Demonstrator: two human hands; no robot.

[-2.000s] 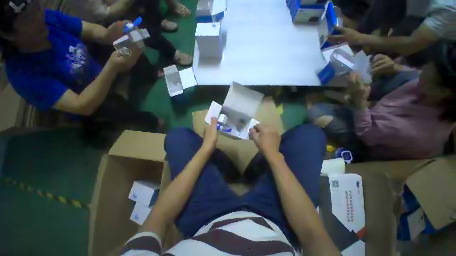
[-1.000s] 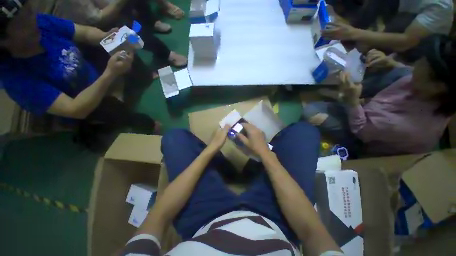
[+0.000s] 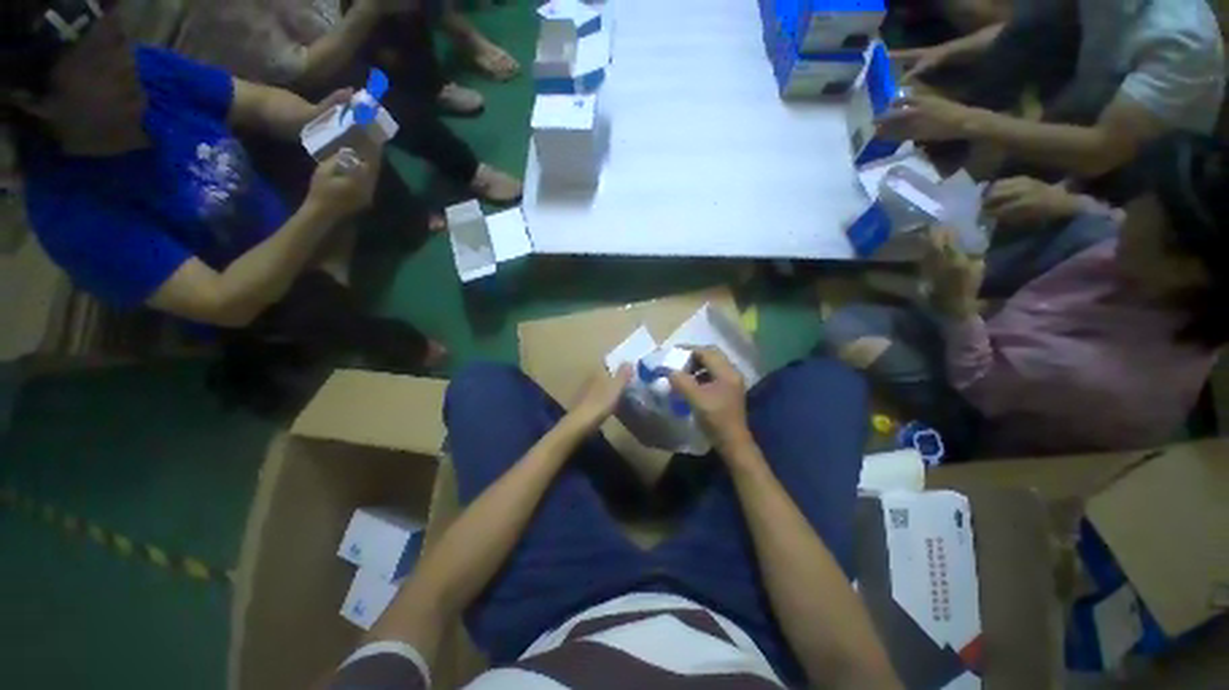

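Note:
An open white box (image 3: 667, 426) with its flaps up is held over the cardboard sheet (image 3: 566, 340) between the knees. My left hand (image 3: 601, 391) grips its left side. My right hand (image 3: 717, 395) has its fingers at a small blue-and-white part (image 3: 658, 371) in the box's opening. The fingers partly hide this part, and its exact shape is too small to tell.
An open brown carton (image 3: 303, 539) with small white boxes (image 3: 382, 542) stands left. A printed white box (image 3: 930, 566) lies by the right knee. The white table (image 3: 714, 162) ahead holds blue-and-white boxes (image 3: 829, 47). Seated people work on both sides.
The open box has turned and been lowered slightly between the knees. My right hand has moved from the box's right edge to the small part at its opening.

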